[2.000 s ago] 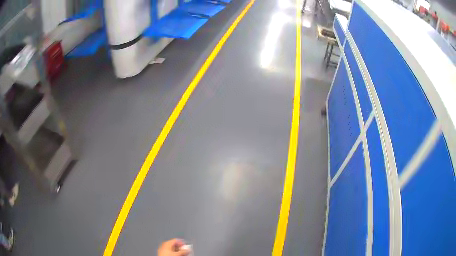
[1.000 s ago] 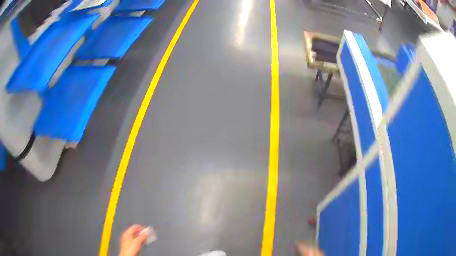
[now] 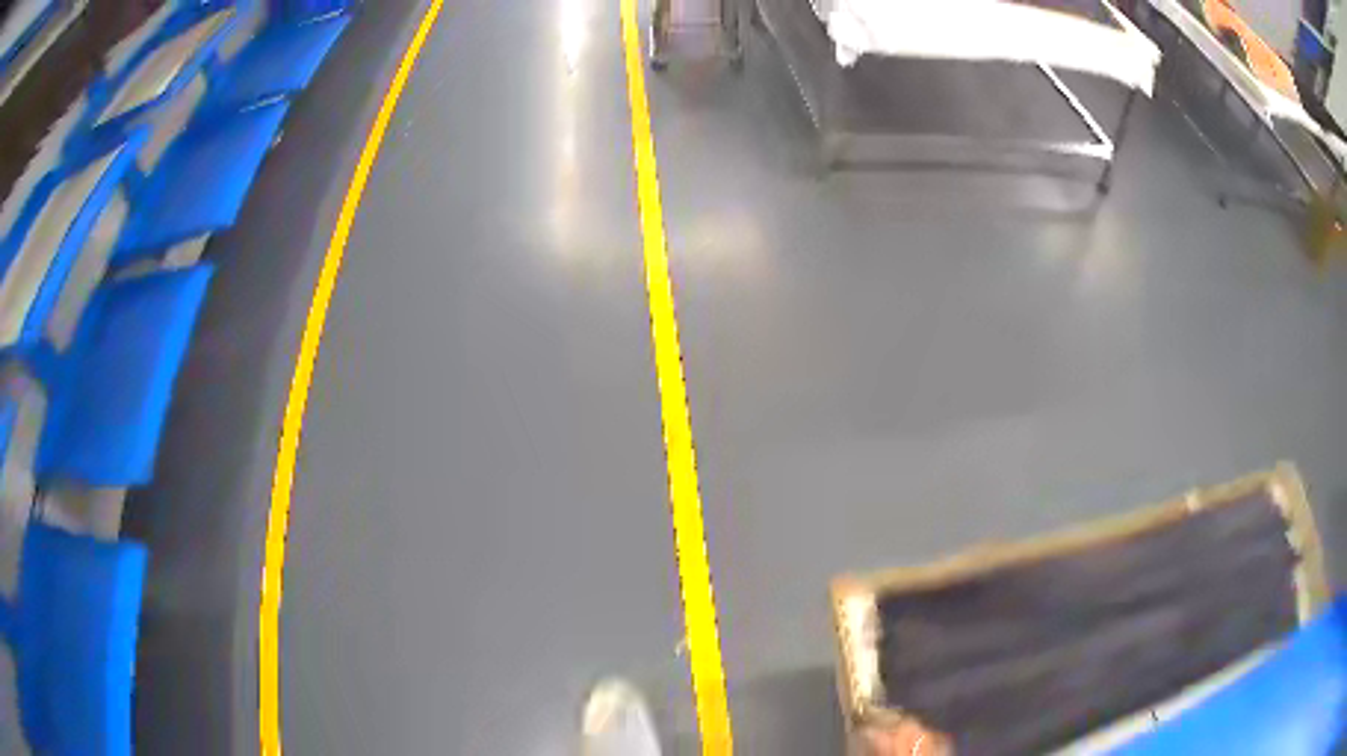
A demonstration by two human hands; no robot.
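Observation:
My right hand shows only as a small blurred part at the bottom edge, in front of the near left corner of a tan-framed tray or box. I cannot tell whether it touches the frame or holds anything. The tray has a dark, ribbed-looking inside and lies at the lower right. My left hand is out of the picture.
Grey floor has two yellow lane lines. A pale shoe shows at the bottom. Blue panels line the left side. A blue surface fills the lower right corner. A white-covered rack stands beyond.
The view has moved forward along the lane. The tray is nearer, and the tall blue partitions have mostly left the view. My left hand with a small white piece has left the picture.

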